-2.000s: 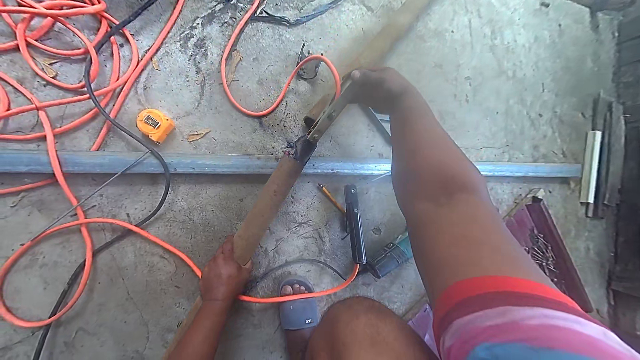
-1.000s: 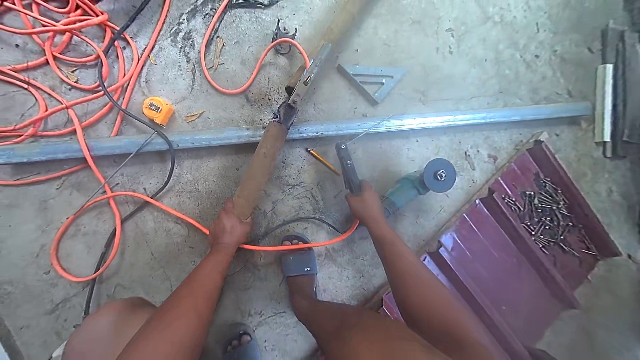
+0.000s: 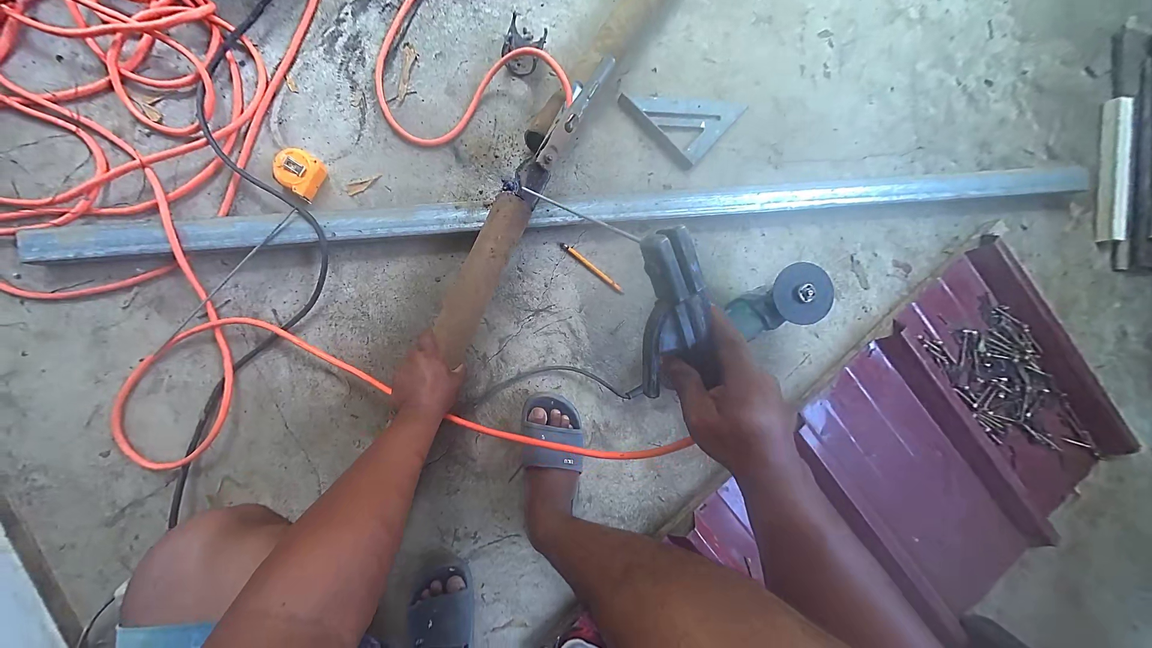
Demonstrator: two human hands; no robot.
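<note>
My left hand [image 3: 427,378] grips the lower length of a rusty steel pipe [image 3: 483,279], which lies slanted across a galvanized steel tube [image 3: 747,196]. A metal ground clamp [image 3: 562,130] is fixed at the pipe joint, with an orange cable running to it. My right hand [image 3: 733,396] holds a black welding electrode holder [image 3: 679,297]. From its jaws a thin welding electrode [image 3: 585,219] reaches toward the joint, its tip beside the dark joined spot; whether it touches cannot be told. A pencil [image 3: 591,268] lies on the floor between the pipe and the holder.
An angle grinder [image 3: 804,293] lies just beyond my right hand. Purple corrugated metal sheet [image 3: 909,468] with a pile of screws [image 3: 1008,378] is at right. A speed square [image 3: 684,126], an orange tape measure [image 3: 299,174] and coiled orange cable [image 3: 162,193] lie around the tube.
My right hand was at the clamp, then took hold of the electrode holder on the floor. Now the holder is raised, its electrode toward the pipe joint. My left hand has kept its grip on the pipe.
</note>
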